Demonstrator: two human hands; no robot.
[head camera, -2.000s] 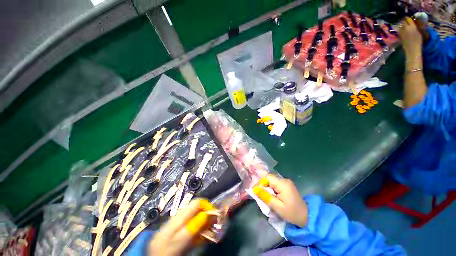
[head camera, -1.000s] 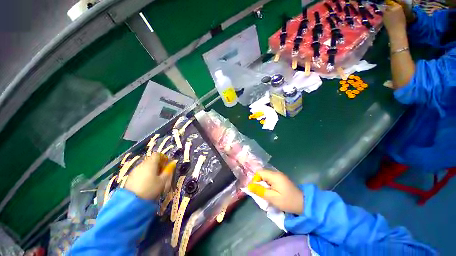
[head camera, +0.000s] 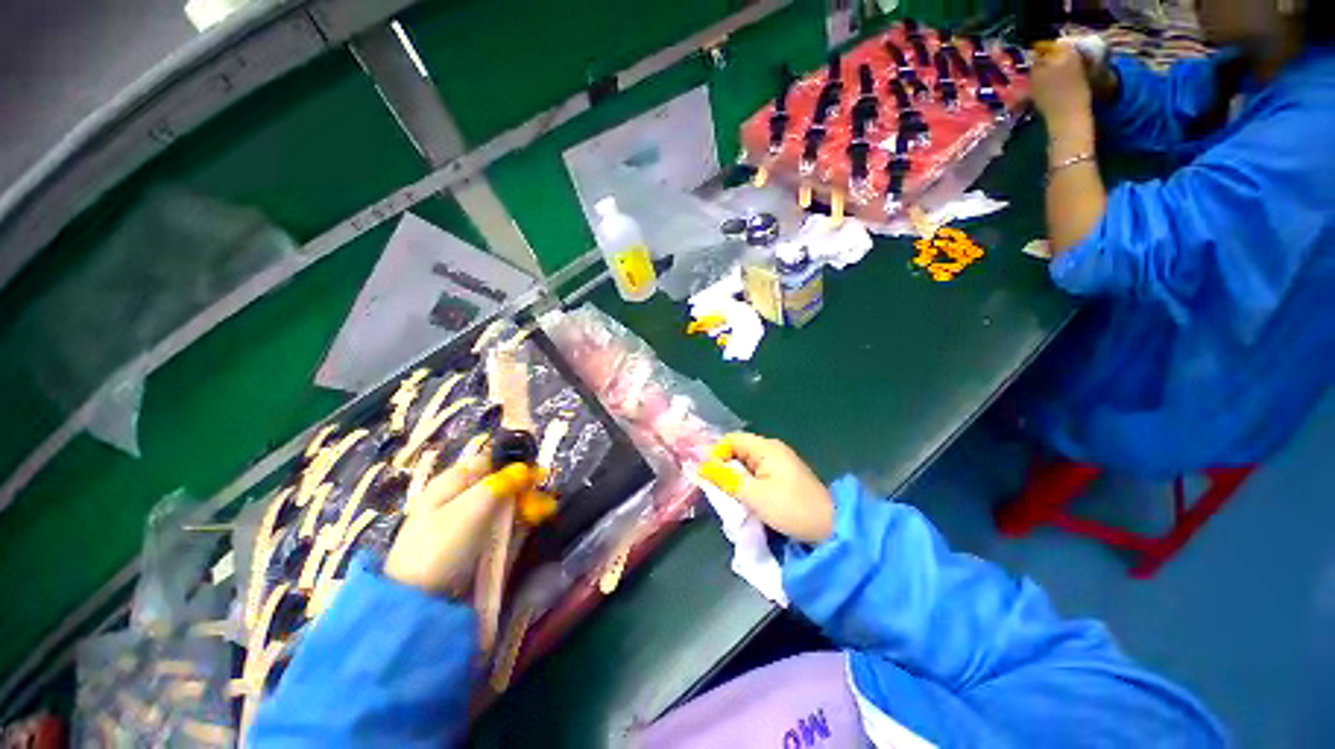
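Note:
My left hand (head camera: 461, 520), with orange finger cots, holds a wristwatch (head camera: 510, 451) by its dark head above the right part of the black watch tray (head camera: 608, 490). The beige strap extends above and below the fingers. My right hand (head camera: 773, 486), also with orange cots, is closed on a white cloth (head camera: 750, 549) that hangs below it. It rests over the edge of the pink-red padded tray (head camera: 622, 384) under wrinkled clear plastic. Other beige-strapped watches (head camera: 344, 505) lie in rows on the black tray, partly hidden by my left hand and sleeve.
A white bottle (head camera: 624, 252) stands by the back rail. Small jars (head camera: 799, 285), white tissue (head camera: 742, 334) and loose orange finger cots (head camera: 949, 255) lie mid-bench. Beyond is a pink-red tray (head camera: 937, 139) with black-strapped watches. A person in a blue smock (head camera: 1193, 278) sits at far right.
My left hand moved from the front of the tray to its watches, then lifted a watch rightward. My right hand keeps the cloth. The camera view has shifted.

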